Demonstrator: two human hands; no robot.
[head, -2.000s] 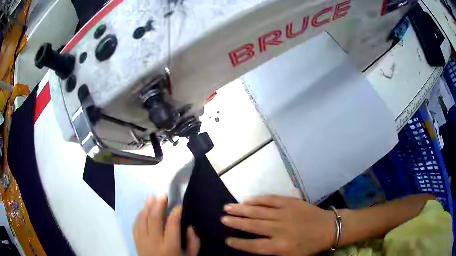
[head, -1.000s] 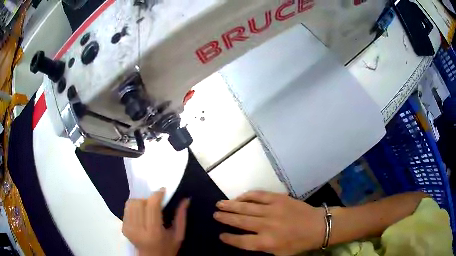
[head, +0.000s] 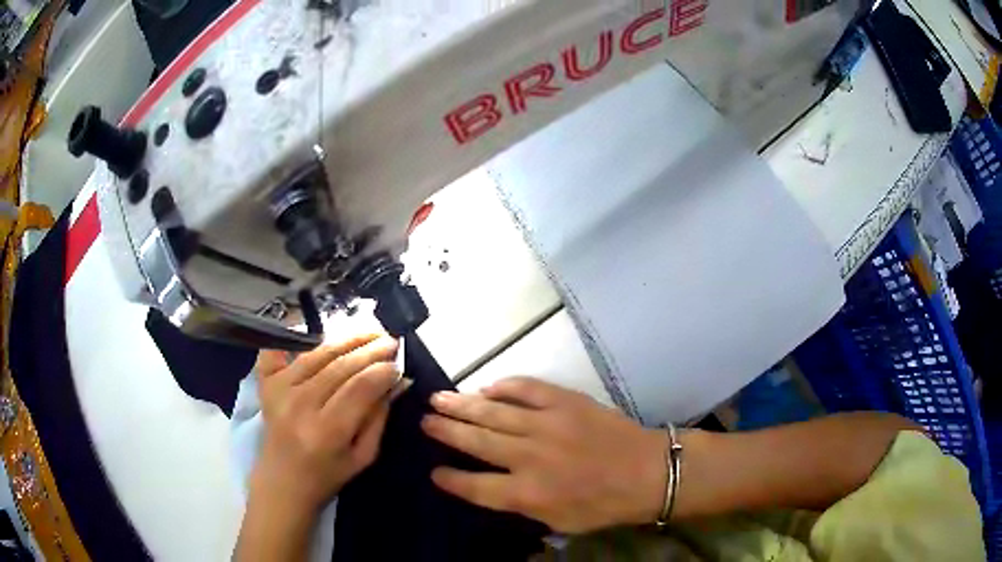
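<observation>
A black fabric panel (head: 390, 483) runs from under the machine head down to the bottom edge. A white panel (head: 244, 445) shows left of it, mostly covered by my left hand. My left hand (head: 330, 412) is close below the machine head, fingers bent, with a white edge at the fingertips. My right hand (head: 538, 456) lies flat on the black panel, fingers spread. The sewing machine head (head: 330, 263) is above my hands; the needle is hidden.
A stack of pale cut pieces (head: 681, 242) lies right of the needle area. A blue basket (head: 923, 329) stands at the right. A black slab (head: 910, 71) lies far right. Black fabric (head: 49, 362) lies along the left table edge.
My left hand has moved up close to the machine head and covers much of the white panel. My right hand has moved slightly up and left on the black panel.
</observation>
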